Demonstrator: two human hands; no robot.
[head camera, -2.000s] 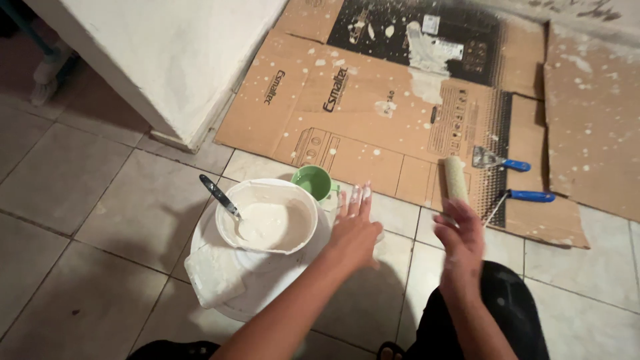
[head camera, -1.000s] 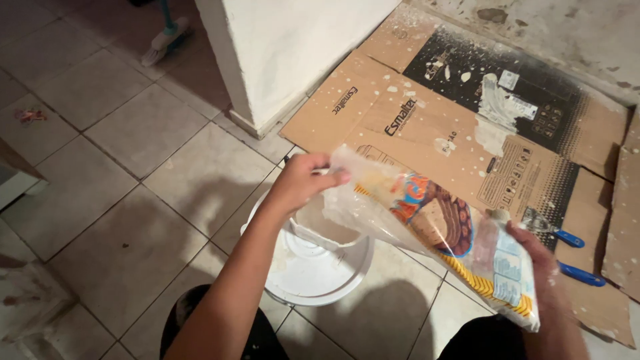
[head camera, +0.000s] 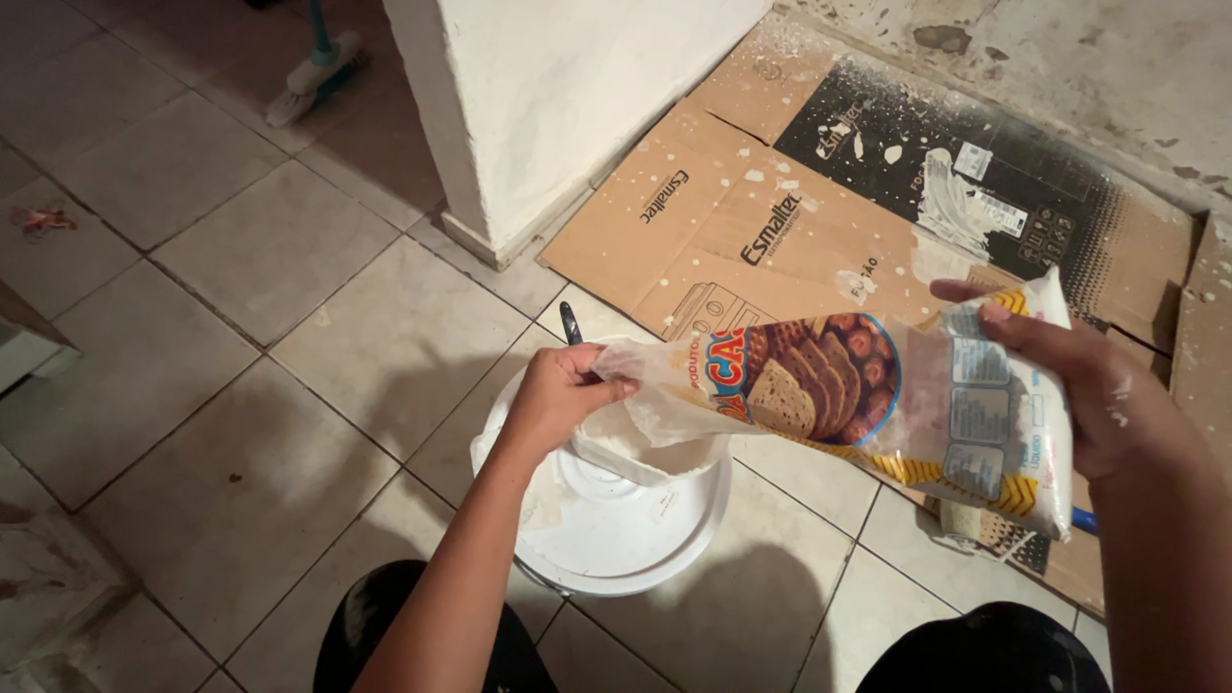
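Note:
A printed plastic bag with white contents (head camera: 828, 385) lies nearly level between my hands, over the right side of a white tub (head camera: 664, 467). My left hand (head camera: 568, 390) pinches the bag's clear, narrowed end above the tub. The bag's fuller end rests in my right hand (head camera: 1078, 375), its thumb on top. Pale material lies in the tub, partly hidden by the bag. A black handle (head camera: 571, 322) sticks up behind my left hand. The tub stands on a round white lid (head camera: 626, 553), with a pale scraped piece (head camera: 539, 496) at its left.
Paint-spattered cardboard (head camera: 712, 212) covers the floor at the right, beside a white wall corner (head camera: 481, 144). A roller (head camera: 960, 525) and a blue handle (head camera: 1085, 521) show partly below the bag. A broom (head camera: 318, 77) stands at the upper left.
My hands, bare two seconds ago, now hold the bag. Since one second ago its fuller end has risen from a downward slant to nearly level. The view has shifted left.

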